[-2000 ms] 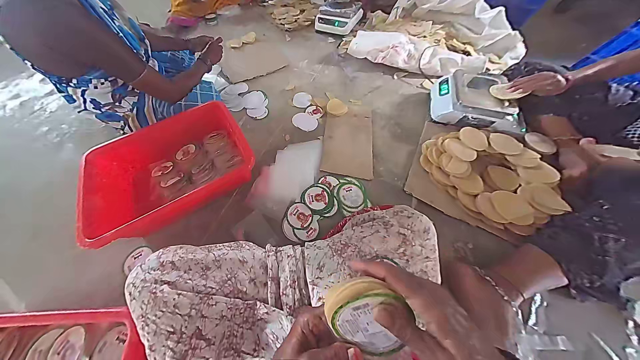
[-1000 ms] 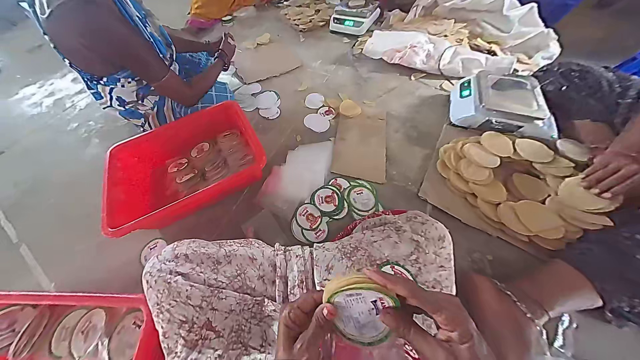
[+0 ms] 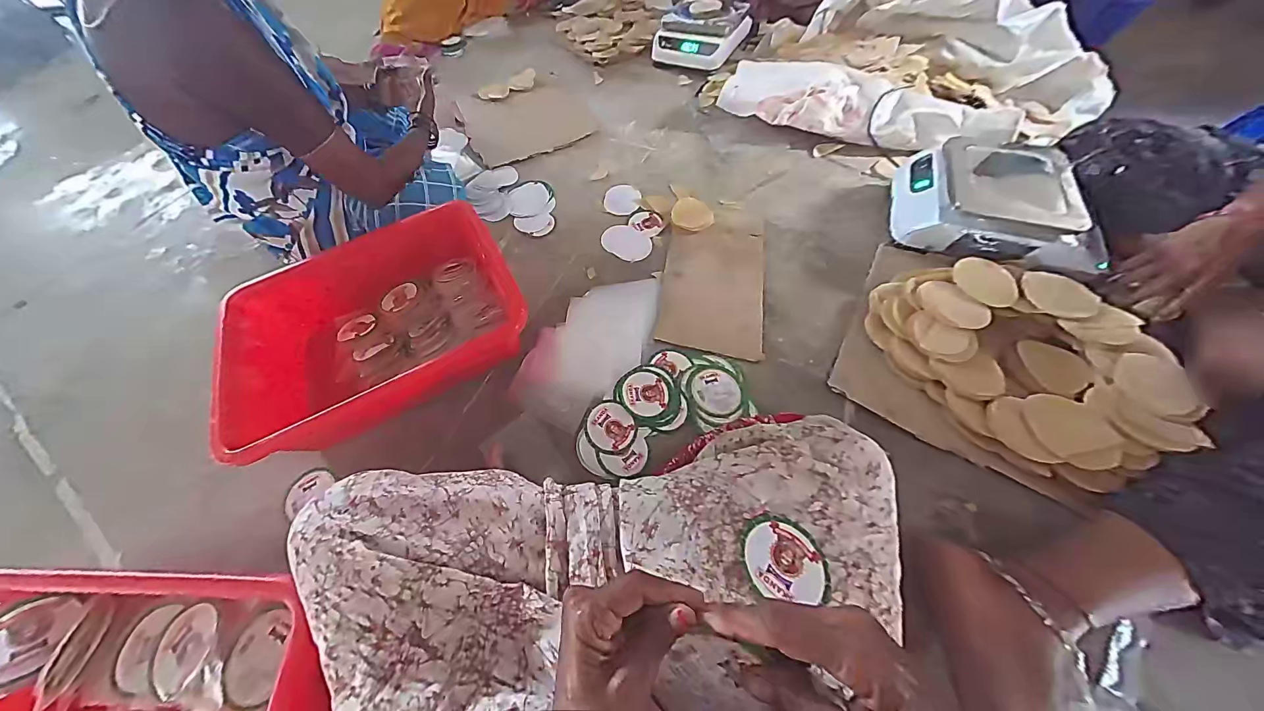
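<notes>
My left hand [image 3: 627, 632] and my right hand [image 3: 825, 647] meet at the fingertips over the patterned cloth [image 3: 425, 563] on my lap. Both are curled; what they hold is hidden, though a bit of green edge shows beneath the right fingers. A round printed label with a green rim [image 3: 785, 560] lies on the cloth just above my right hand. Beyond my lap, a pile of similar round labels [image 3: 647, 395] rests on the floor. Pale yellow flat discs [image 3: 1066, 425] are heaped in a ring on cardboard at the right.
A red tub [image 3: 237, 395] holds packed discs; another red tub [image 3: 296, 632] with packs stands lower left. A digital scale [image 3: 1027, 188] is beside the disc heap. Cardboard [image 3: 711, 296] and clear plastic sheets [image 3: 612, 326] lie ahead. People sit at left and right.
The stack of yellow discs with a label, visible in my hands earlier, is now out of sight. At the right, another person's hand has moved off the disc heap.
</notes>
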